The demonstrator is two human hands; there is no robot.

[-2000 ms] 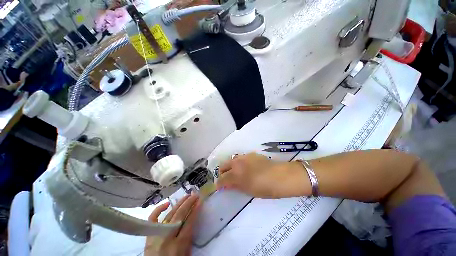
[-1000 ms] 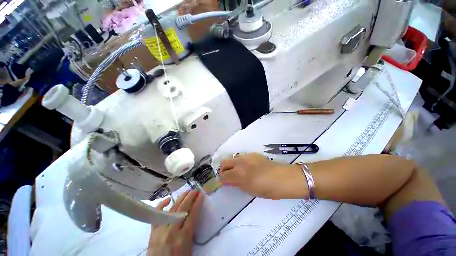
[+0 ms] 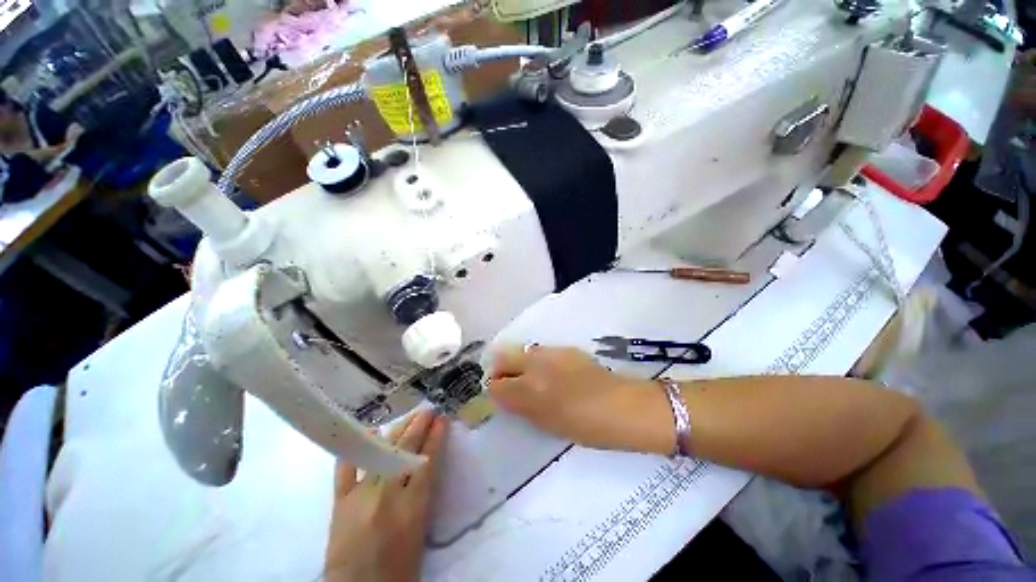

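The cream-white sewing machine [image 3: 477,244], with a black band [image 3: 562,188] round its arm, fills the middle. My left hand [image 3: 386,500] lies flat on the white table left of the needle area, fingertips near the presser foot, partly behind the machine's curved white lever. Whether fabric lies under it cannot be told. My right hand [image 3: 545,392] is at the right of the needle area with its fingers curled together. What is between its fingertips is hidden. A small yellowish plate [image 3: 473,412] shows between the hands.
Black thread snips [image 3: 654,350] and a wooden-handled awl or screwdriver [image 3: 710,275] lie beyond my right hand. A ruler scale [image 3: 636,512] runs along the table edge. A red tray [image 3: 941,171] stands at the far right, and sheer white fabric [image 3: 807,517] hangs below the table.
The view has shifted, so the machine sits further right and lower in the picture. Both hands remain at the needle area with little change in pose.
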